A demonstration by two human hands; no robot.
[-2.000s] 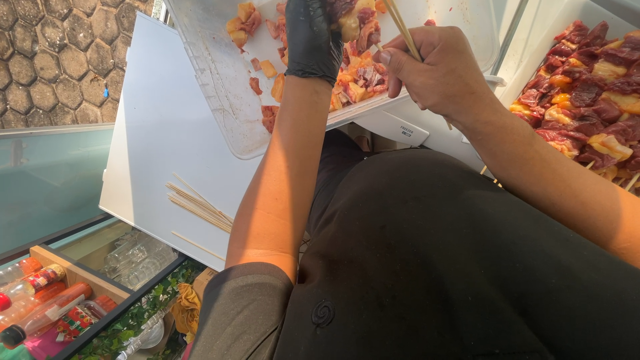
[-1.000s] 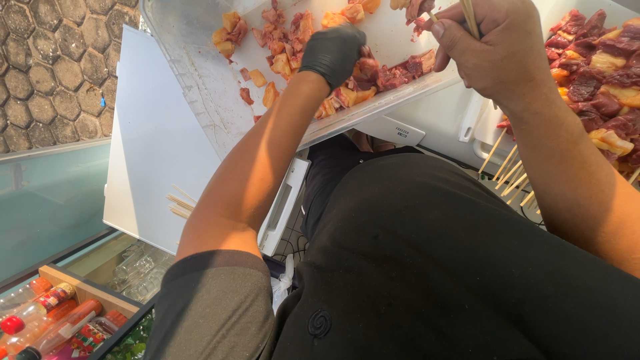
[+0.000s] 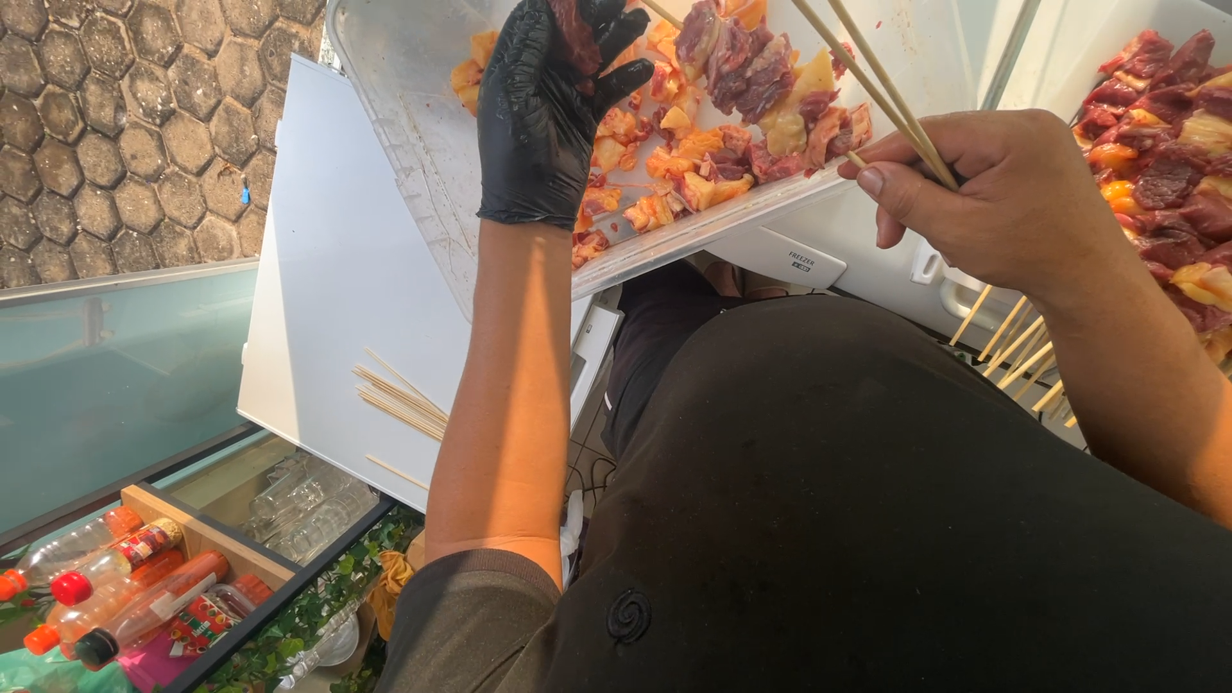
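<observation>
My left hand (image 3: 553,115), in a black glove, is turned palm up over a clear plastic tub (image 3: 423,192) and holds a piece of dark red raw meat (image 3: 576,38). Bare of any glove, my right hand (image 3: 991,188) grips several wooden skewers (image 3: 881,96) at the tub's right side. One skewer passes through chunks of red meat (image 3: 746,67) left of that hand; how it meets the fingers is partly hidden. Loose pieces of meat and yellow fat (image 3: 693,159) lie in the tub below.
Bare skewers (image 3: 399,399) lie on a white surface (image 3: 356,269) at left. Filled meat skewers (image 3: 1169,164) are piled in a white container at right, their sticks (image 3: 1020,342) jutting over its edge. Plastic bottles (image 3: 144,597) stand in a wooden-edged compartment lower left. A white freezer (image 3: 789,258) is below the tub.
My left hand was down among the loose meat a second ago; it has risen and turned palm up with a piece in it. My right hand still holds the skewers.
</observation>
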